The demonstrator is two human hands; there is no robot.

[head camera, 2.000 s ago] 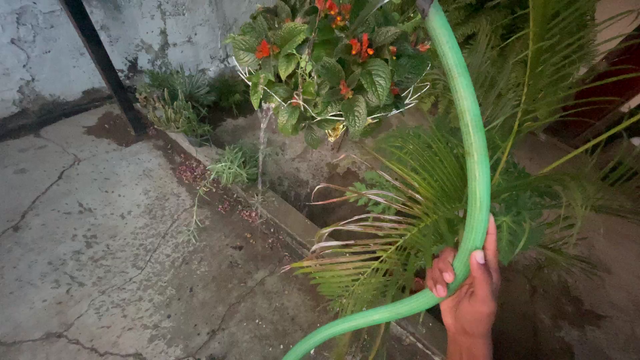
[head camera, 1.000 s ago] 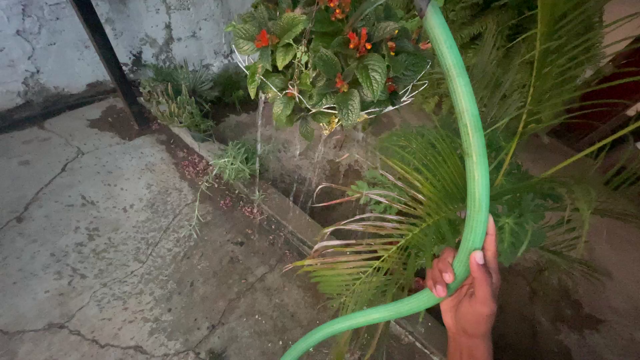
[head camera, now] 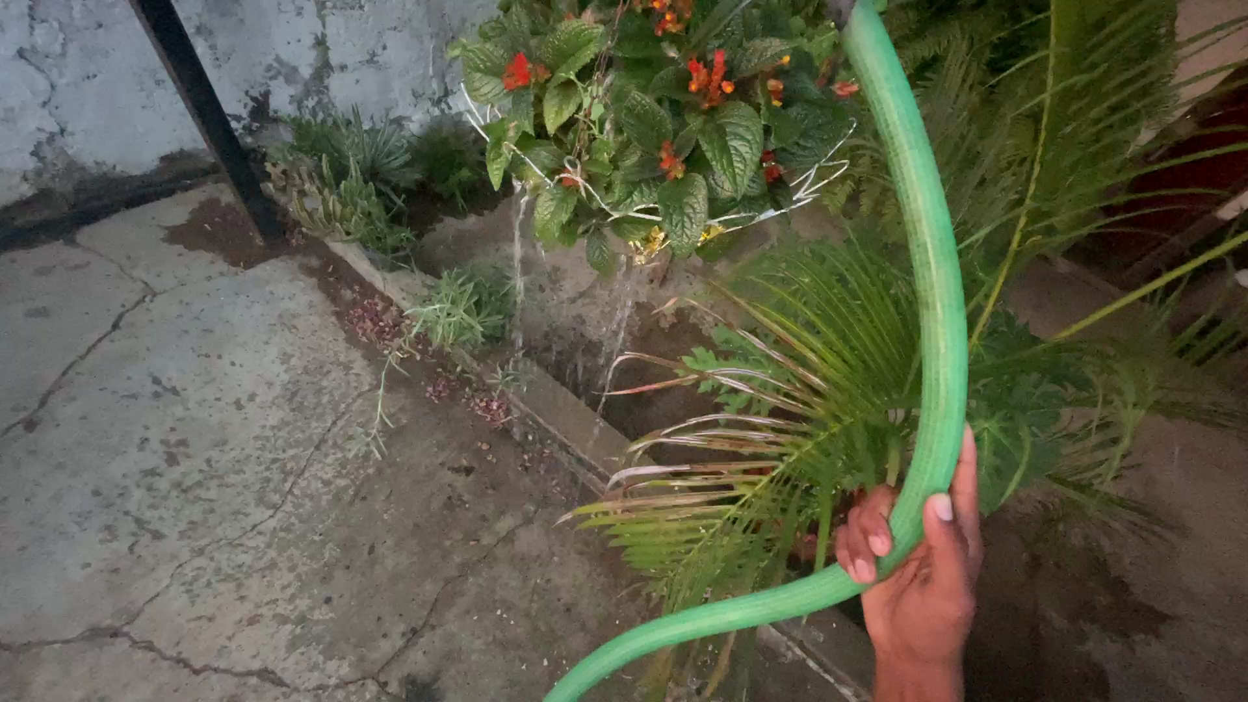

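Observation:
A green garden hose (head camera: 936, 292) curves from the top of the view down the right side and out at the bottom. My right hand (head camera: 921, 575) holds its lower bend, fingers and thumb around it. The hose's dark upper end, partly cut off by the frame, reaches a leafy plant with red-orange flowers (head camera: 717, 146) in what looks like a hanging wire basket. Water (head camera: 520, 273) falls in thin streams below that plant. My left hand is out of view.
Palm fronds (head camera: 731, 487) spread around the hose and my hand. A low concrete curb (head camera: 546, 409) edges the planting bed beside cracked paving (head camera: 195, 439). A dark metal post (head camera: 200, 107) stands near the weathered wall (head camera: 78, 88). Ferns hang at upper right.
Beneath the flowering plant, a single stream of water two seconds ago has become several streams, with more falling toward the right. The grip on the hose looks the same.

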